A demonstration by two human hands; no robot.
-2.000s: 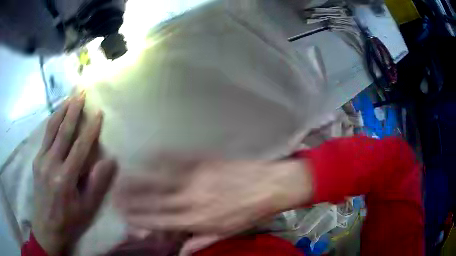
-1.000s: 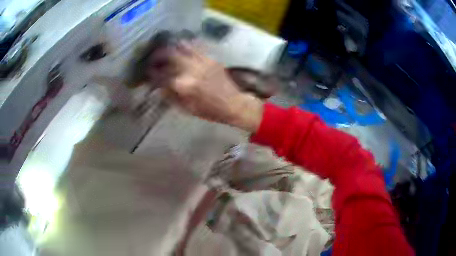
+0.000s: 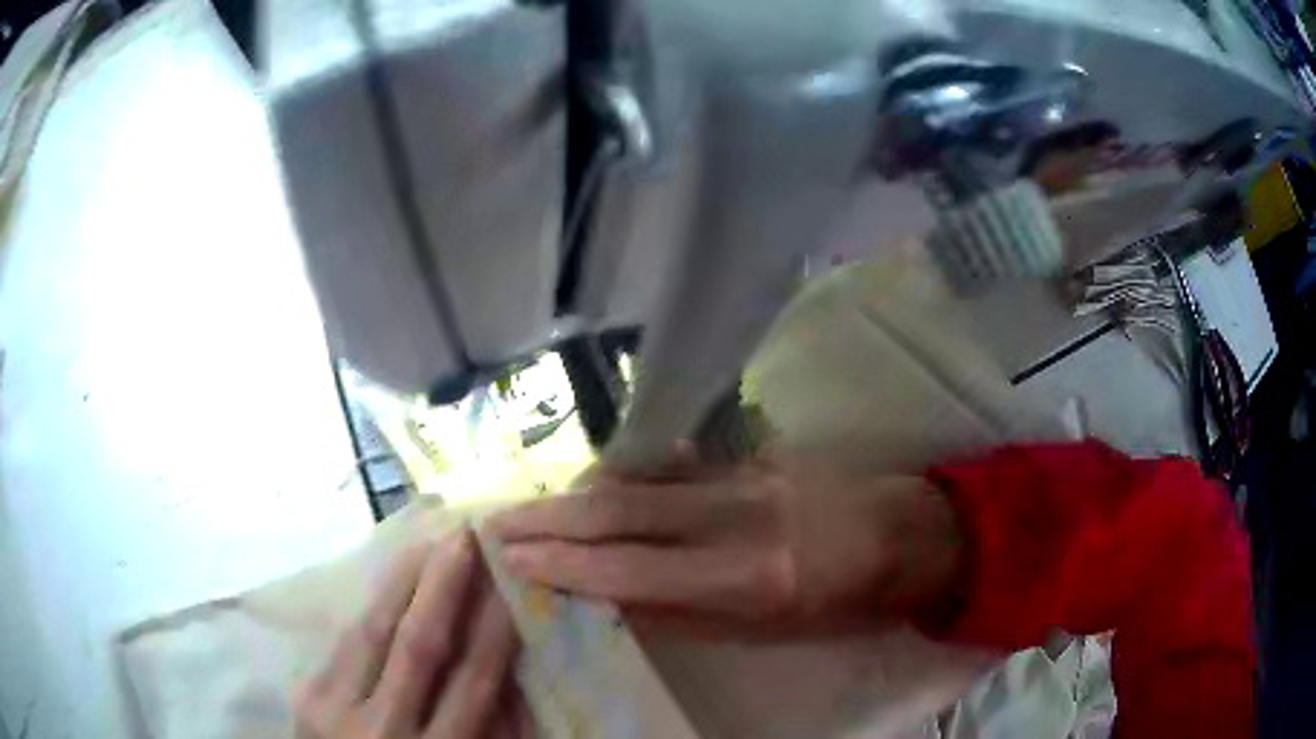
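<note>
A pale strip with yellowish and bluish patches point(image 3: 599, 667) runs from the lit needle area down between my hands. Beige cloth point(image 3: 852, 679) lies under and around it. My left hand point(image 3: 419, 635) holds the cloth down along the strip's left side, fingertips just below the needle area. My right hand point(image 3: 707, 541) lies across the strip from the right, fingers together, pressing it. The off-white sewing machine head point(image 3: 779, 188) fills the top. Glare blurs the presser foot and needle.
A ribbed pale knob point(image 3: 999, 238) sticks out from the machine head. Narrow cut strips point(image 3: 1133, 289) lie at the upper right, beside dark and red scissors handles point(image 3: 1224, 383). White glare covers the tabletop at left. Crumpled pale cloth point(image 3: 1032, 690) is at the lower right.
The view has swung back from the right side of the table and closer to the machine head. My right hand has moved from near the scissors to the strip by the needle area.
</note>
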